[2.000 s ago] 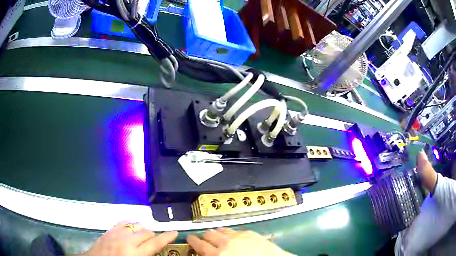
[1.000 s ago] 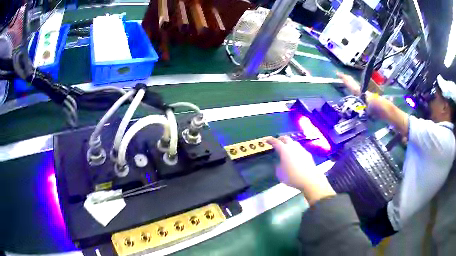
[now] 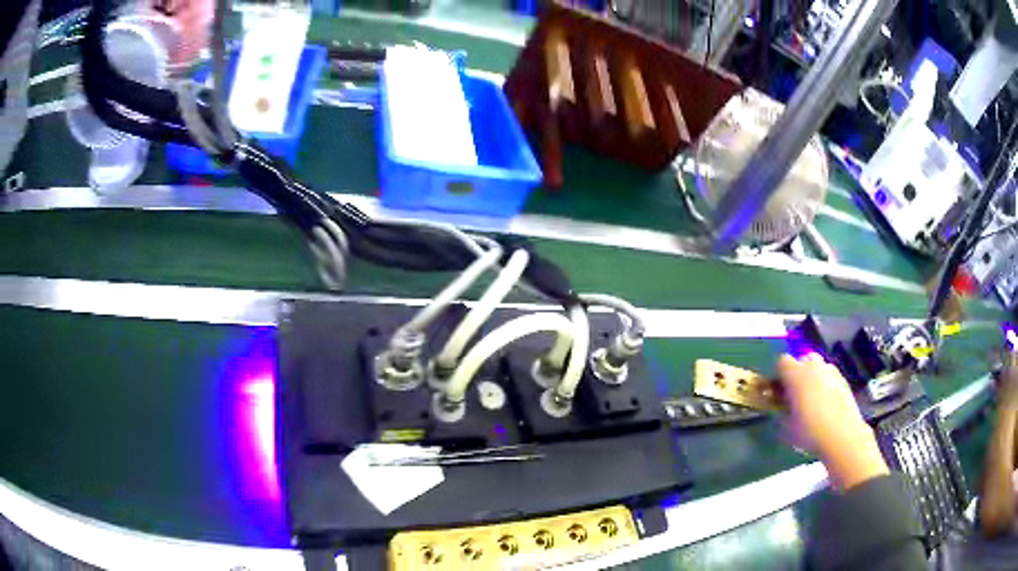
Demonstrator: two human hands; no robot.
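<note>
My right hand (image 3: 824,415) is shut on the right end of a brass-coloured fixture bar (image 3: 731,383), just right of the UV curing lamp (image 3: 480,491). Round holes show in the bar's free end; its other end is hidden by the fingers. A black fixture bar (image 3: 709,412) lies on the belt beside it. Another gold bar (image 3: 514,542) sits at the lamp's front edge. Tweezers (image 3: 480,455) lie across a white paper (image 3: 393,480) on the lamp. My left hand is not in view.
The green belt (image 3: 112,379) runs between silver rails. Behind are blue bins (image 3: 458,190), a brown rack (image 3: 625,89) and a fan (image 3: 759,167). Black cables (image 3: 279,184) reach the lamp. At right are a second lamp unit (image 3: 860,357), stacked dark bars (image 3: 927,463) and another person's arm (image 3: 1001,457).
My right hand has lifted or shifted the brass bar, now tilted, uncovering the black bar beside it. The view has swung left. My left hand, at the near edge two seconds ago, is gone.
</note>
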